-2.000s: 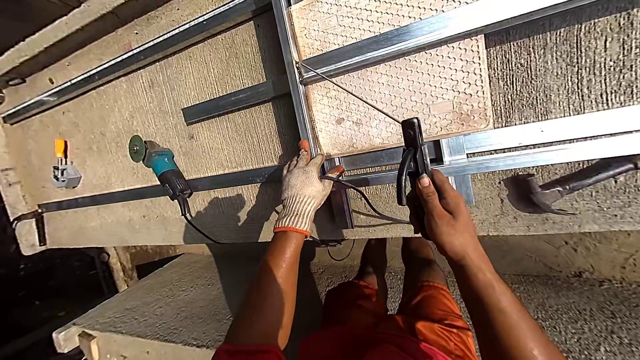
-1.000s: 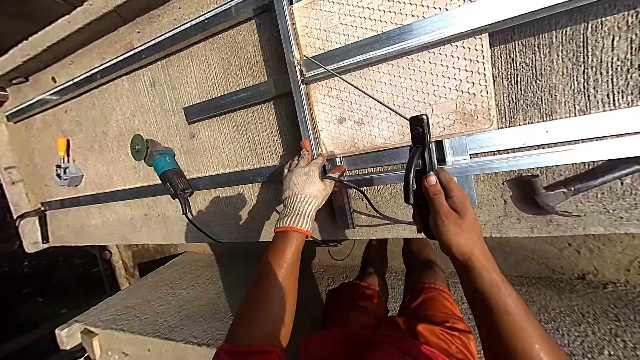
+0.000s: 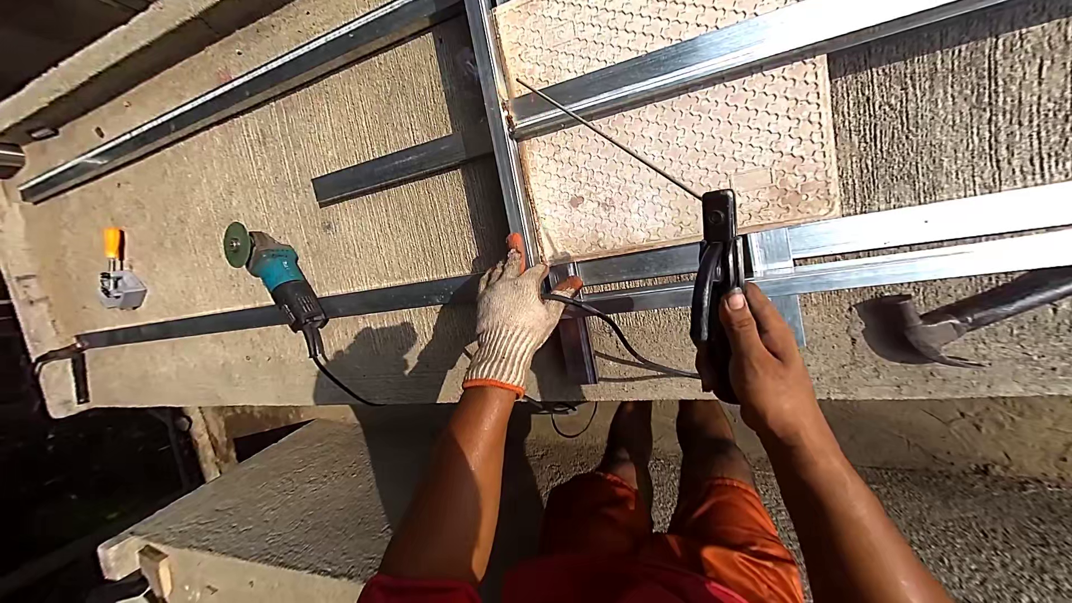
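Observation:
My left hand [image 3: 515, 314], in a knitted glove with orange fingertips, presses on the lower end of an upright metal channel [image 3: 501, 142], where it meets a long horizontal metal bar [image 3: 402, 295]. Its fingers are spread. My bare right hand [image 3: 754, 352] grips a black welding electrode holder [image 3: 718, 251]. A thin welding electrode [image 3: 615, 142] slants from the holder's jaws up and left, its far tip over the patterned mat near the upright channel. A black cable [image 3: 620, 335] runs between my two hands. A short dark metal piece [image 3: 576, 339] lies just right of my gloved hand.
A teal angle grinder [image 3: 278, 272] with a green disc lies at left, its cord trailing over the slab edge. Farther left is an orange-handled tool [image 3: 117, 272]. A claw hammer [image 3: 946, 327] lies at right. More metal channels [image 3: 402, 167] cross the concrete slab and patterned mat [image 3: 687, 159].

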